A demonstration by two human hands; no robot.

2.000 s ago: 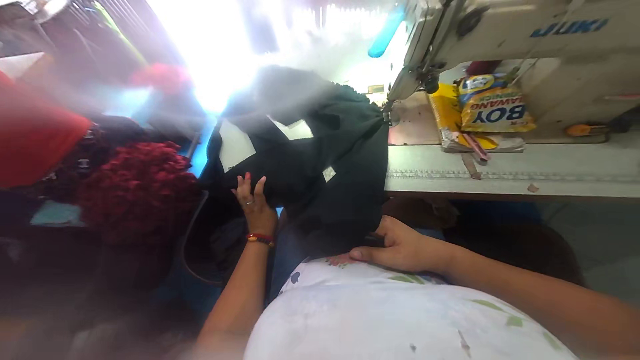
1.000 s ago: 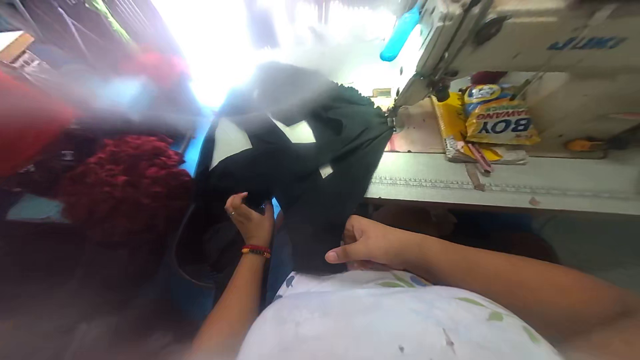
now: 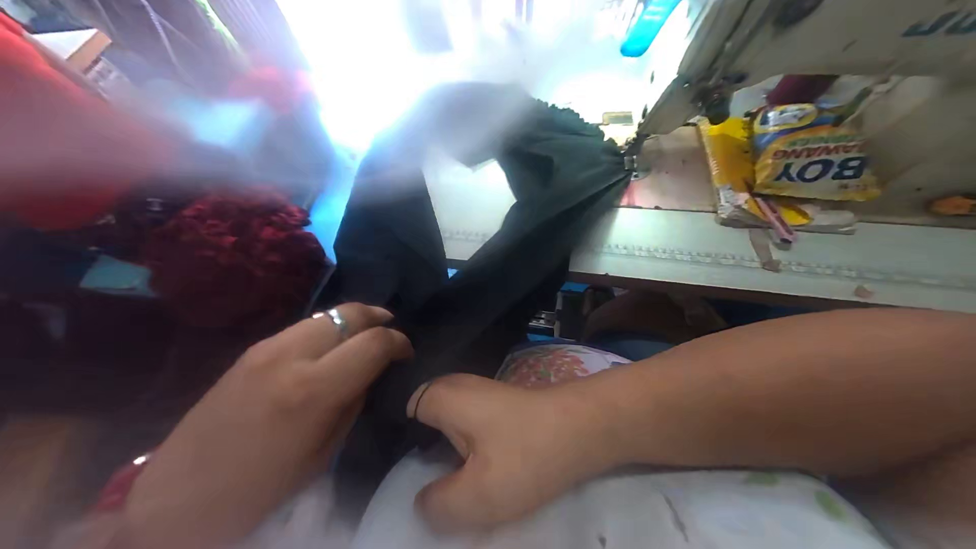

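Observation:
Black fabric (image 3: 526,206) runs from the presser foot of a Juki sewing machine (image 3: 839,38) over the table edge and down toward my lap. My left hand (image 3: 305,374), with a ring on one finger and a red bracelet, has its curled fingers at the left side of the fabric. Close to its right, my right hand (image 3: 496,442) is shut on the fabric, gripping its lower part near my white patterned clothing. The fingertips of both hands are partly hidden. Folds of the fabric leave a gap where the white table shows through.
The sewing table (image 3: 686,252) has a measuring tape along its front edge. Yellow snack packets (image 3: 816,156) and a pink pen-like item (image 3: 776,221) lie under the machine arm. Dark red ruffled fabric (image 3: 236,252) is heaped at the left. A blue object (image 3: 648,27) stands behind the needle area.
My left hand has come nearer to my right hand, at the hanging part of the black fabric. The fabric now stretches more narrowly from the presser foot toward my hands.

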